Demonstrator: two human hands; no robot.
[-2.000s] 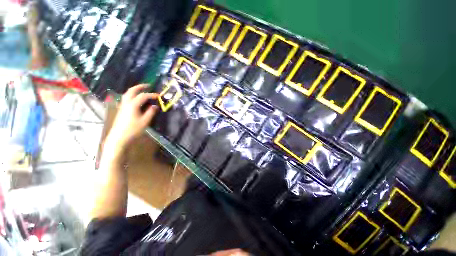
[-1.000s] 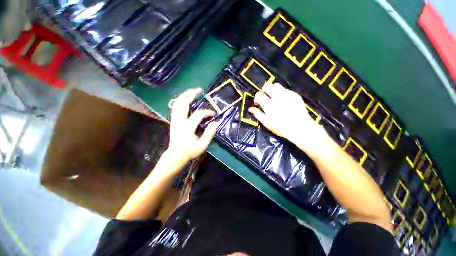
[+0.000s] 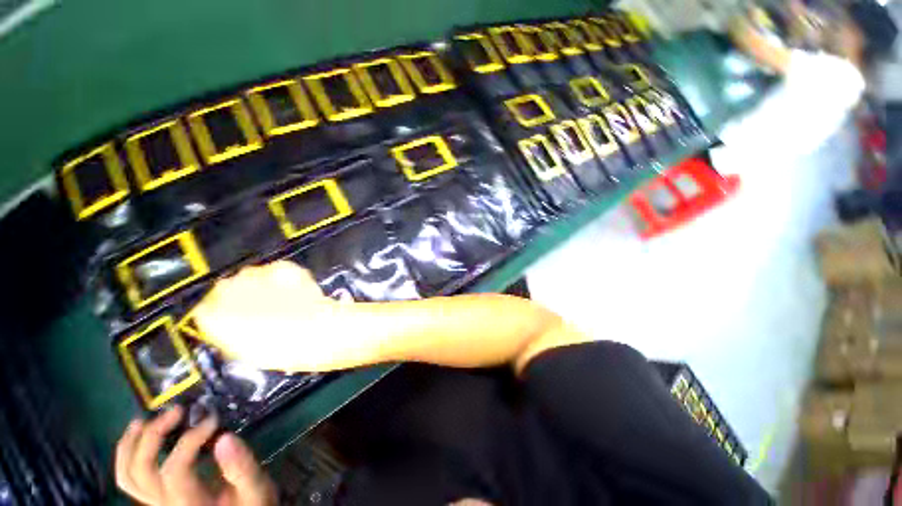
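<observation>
A black glossy tray (image 3: 396,272) lies on the green bench. Yellow rectangular frames fill its far row, three more sit spaced along the middle row, and one yellow frame (image 3: 158,364) sits at the left end of the near row. My right hand (image 3: 267,316) is over the near row, with the edge of another yellow frame (image 3: 188,326) at its fingertips; the rest of that frame is hidden. My left hand (image 3: 188,469) is at the tray's near left corner, fingers apart, with nothing visible in it.
A second tray (image 3: 564,99) with yellow frames adjoins on the right. Dark stacked trays (image 3: 40,425) stand at the left. A red stool (image 3: 682,198) is below the bench. Another person's white sleeve (image 3: 806,99) shows at upper right, and cartons (image 3: 856,346) at far right.
The view has swung to the right. My right hand has moved from the middle row to the near row. My left hand has drawn back to the tray's near edge, off the near-row frame.
</observation>
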